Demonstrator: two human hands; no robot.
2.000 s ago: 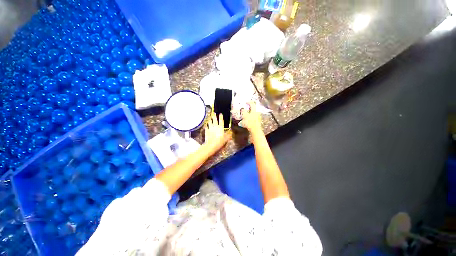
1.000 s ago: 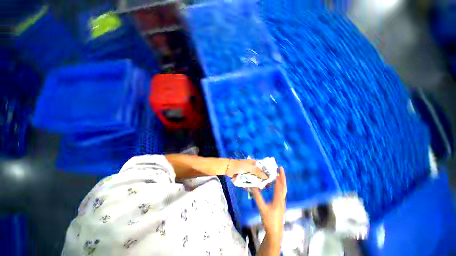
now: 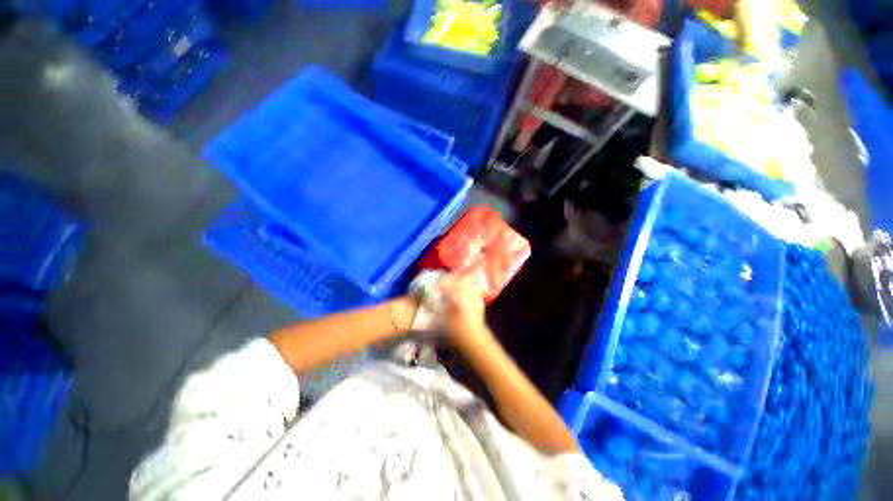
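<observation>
My left hand (image 3: 419, 311) and my right hand (image 3: 460, 301) are together in front of my body. A crumpled white tissue or cloth (image 3: 428, 289) shows between them; both hands seem closed around it, but blur hides the fingers. Just beyond my hands is a red plastic stool (image 3: 497, 245) with a small square seat, partly covered by my right hand.
An empty-looking blue tote (image 3: 333, 181) rests at a slant on a mesh crate (image 3: 284, 259) at left. At right are totes of bagged blue balls (image 3: 685, 313) and loose blue balls (image 3: 827, 391). A metal stand (image 3: 587, 59) and yellow-green balls (image 3: 739, 113) are farther back.
The view has swung from the table with the phone, past the blue ball totes, to the stool. My hands have left the table and come together with the white tissue.
</observation>
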